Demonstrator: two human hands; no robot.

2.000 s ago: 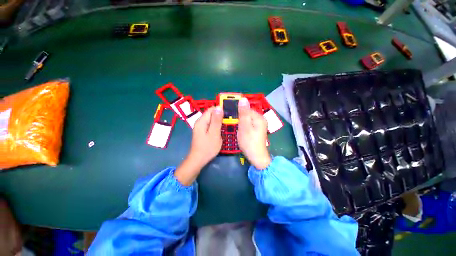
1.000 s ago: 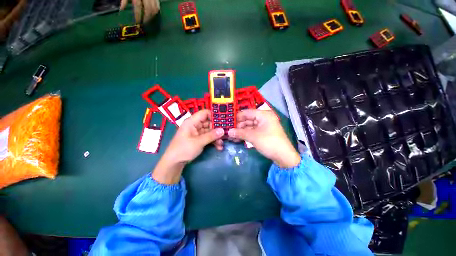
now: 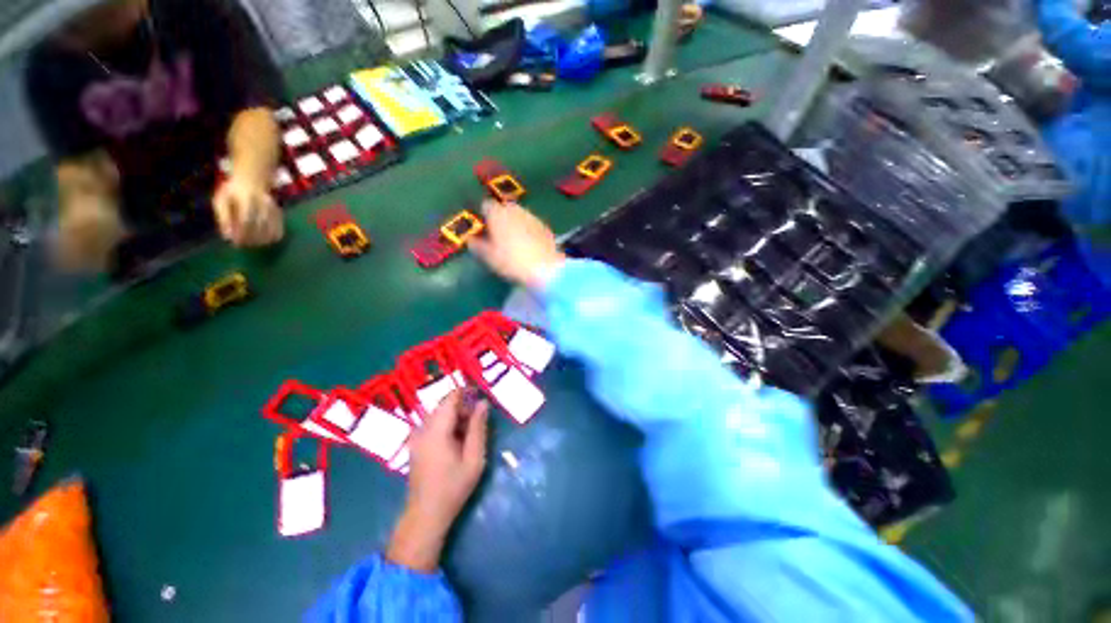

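Red front housings (image 3: 378, 428) with white lower halves lie fanned on the green bench. My left hand (image 3: 445, 456) is at the pile's near edge, its fingertips by a small dark spot; I cannot tell whether it grips anything. My right hand (image 3: 518, 243) reaches far forward. Its fingertips are at the yellow end of a red phone (image 3: 448, 237) lying on the bench; contact is unclear. Other red and yellow phones, one of them (image 3: 500, 180) just beyond my right hand, lie farther back. A dark phone with a yellow ring (image 3: 223, 293) lies at left.
Glossy black trays (image 3: 755, 256) stand at right, with clear trays (image 3: 962, 134) beyond. An orange bag (image 3: 55, 560) is at lower left. A person (image 3: 158, 110) in dark clothing works across the bench beside a tray of red and white parts (image 3: 323, 140). A post rises behind the black trays.
The phone held in both hands is gone from there; a red phone now lies at my right fingertips. My right arm has stretched forward, my hands have separated, and the view has turned right.
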